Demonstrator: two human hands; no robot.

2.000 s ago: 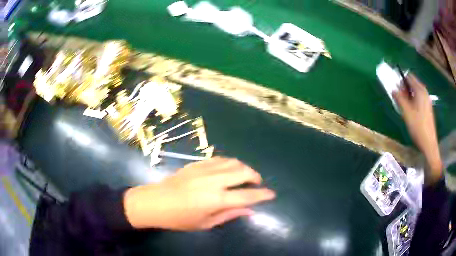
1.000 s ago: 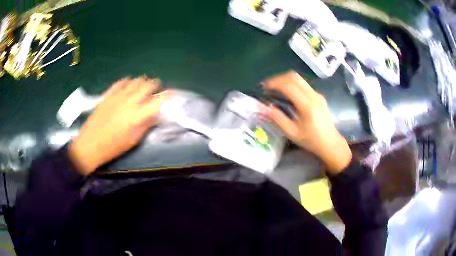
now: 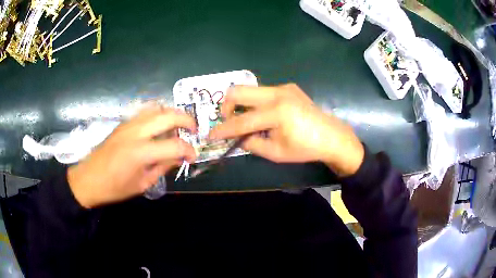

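A white socket housing (image 3: 216,81) lies open side up on the dark green bench in front of me. Thin dark red wires and a bit of green board show inside it. My left hand (image 3: 142,152) is at its left side, fingertips bent over its lower left edge. My right hand (image 3: 288,125) reaches over its right side, fingertips inside. A thin dark tweezers-like tool (image 3: 222,156) runs under my right fingers past the housing's lower edge. White wire ends (image 3: 184,170) stick out below my left fingertips. A bagged white cord (image 3: 70,142) lies to the left.
A pile of brass contact strips with white wires (image 3: 38,35) lies at the upper left. More open housings (image 3: 392,65) with bagged cords (image 3: 432,136) lie at the right, by a black curved item (image 3: 472,81). The bench's front edge runs just before my body.
My view has swung from the belt to the bench. Since a second ago, the housing is turned squarely in front of me, both hands have closed in on it, and the dark tool shows below my right hand.
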